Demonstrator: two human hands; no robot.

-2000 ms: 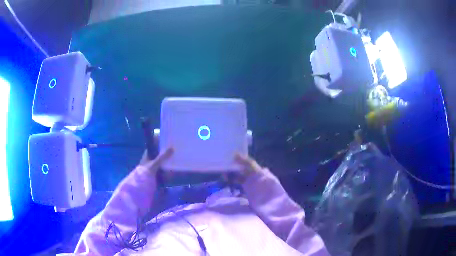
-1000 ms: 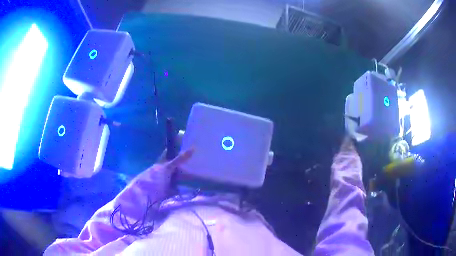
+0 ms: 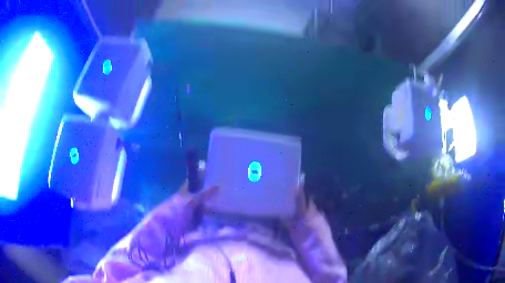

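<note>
A white box-shaped projector [image 3: 252, 193] with a glowing blue ring on top is front centre, close to my body. My left hand [image 3: 202, 200] is at its near left corner, thumb on the top face. A dark slim stick, likely the remote control [image 3: 192, 170], stands out beside the projector's left side at my left hand. My right hand [image 3: 304, 203] is at the projector's right side, near its front corner. The fingers under and behind the box are hidden, and the picture is blurred by motion.
Two similar projectors [image 3: 113, 77] [image 3: 86, 168] stand at the left edge. Another projector [image 3: 412, 117] stands at the right, beside a bright light, with a yellow item [image 3: 443, 185] below. A clear plastic bag [image 3: 407, 249] lies at lower right. The bench top [image 3: 243, 77] is dark green.
My right hand has come back from the right-hand projector to the right side of the centre one. That projector sits slightly lower in view and less tilted. My left hand stays at its left corner.
</note>
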